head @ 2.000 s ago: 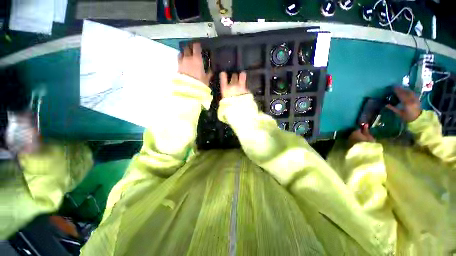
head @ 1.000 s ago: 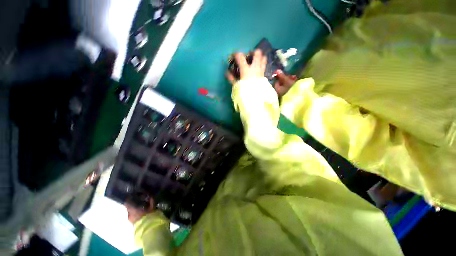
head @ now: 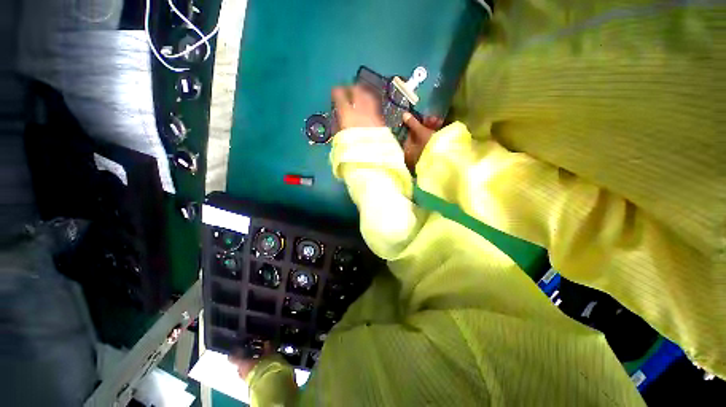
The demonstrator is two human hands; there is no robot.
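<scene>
A black compartment tray (head: 239, 274) holds several round black units, one of them here (head: 268, 243); some pockets are empty. My left hand (head: 253, 364) is small at the tray's lower end, fingertips beside a round unit; its grip is unclear. My right hand (head: 360, 108) is blurred over the dark fixture (head: 374, 78). Another round unit (head: 318, 128) is just left of this hand, on or above the mat; whether my fingers touch it is unclear. A white and pale clamp-like piece (head: 411, 85) projects from the fixture.
A neighbour's hand (head: 417, 137) is at the fixture's near edge. A red cylinder (head: 298, 180) lies on the teal mat (head: 279, 79). A white sheet (head: 219, 374) sticks out below the tray. Beyond the pale rail (head: 223, 103) are loose round units (head: 188, 86), white cords and papers.
The view has swung right. My right hand has left the tray and reached to the neighbour's fixture. Over the last second a round unit has come into clear view beside it.
</scene>
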